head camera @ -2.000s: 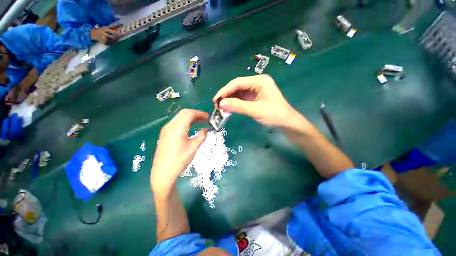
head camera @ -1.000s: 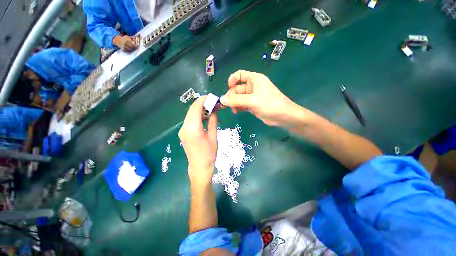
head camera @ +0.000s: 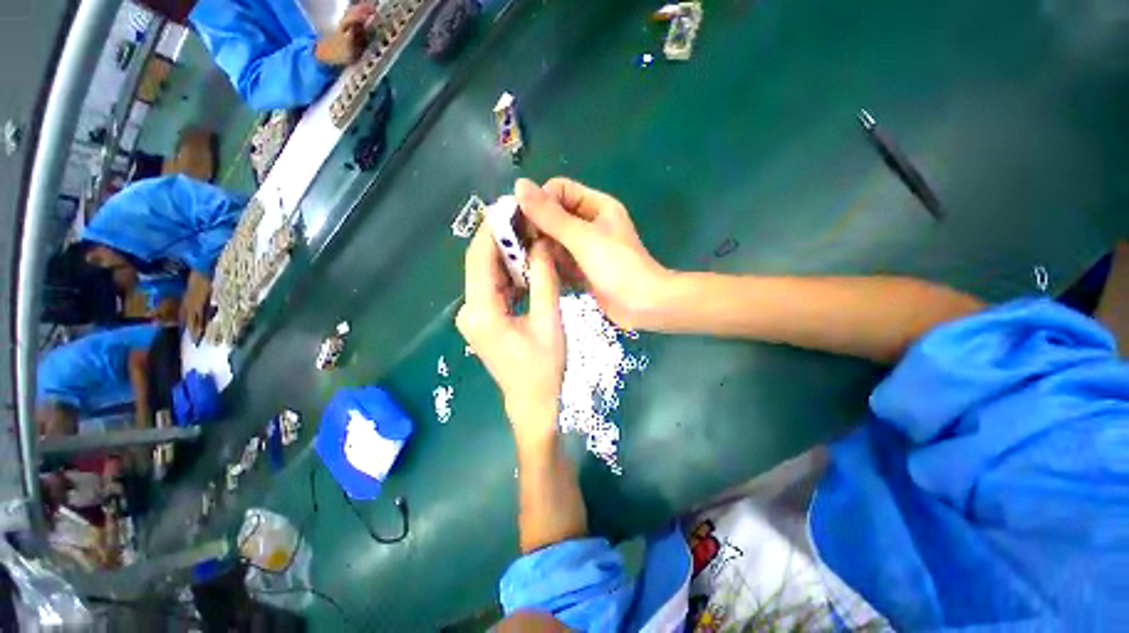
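Observation:
A small white device unit (head camera: 509, 237) is held upright between both hands, with dark spots on the side facing me. My left hand (head camera: 514, 328) grips it from the left and below. My right hand (head camera: 597, 247) has its thumb and fingers at its upper right side. The unit's far side is hidden. A pile of tiny white loop-shaped parts (head camera: 592, 371) lies on the green bench (head camera: 743, 408) just below the hands. An open unit (head camera: 468, 216) lies right behind my left fingertips, and another unit (head camera: 508, 126) lies farther back.
Dark tweezers (head camera: 904, 167) lie at the right. A unit (head camera: 681, 31) lies at the top. A blue bag with white parts (head camera: 365, 439) and a black cable (head camera: 394, 526) lie at the left. Across the bench, people in blue smocks work by a pale strip (head camera: 297, 161) with rows of units.
The view has turned, so the bench things sit further left and the tweezers more to the right. The held unit is now upright with its spotted side showing, and my right hand has closed in on it.

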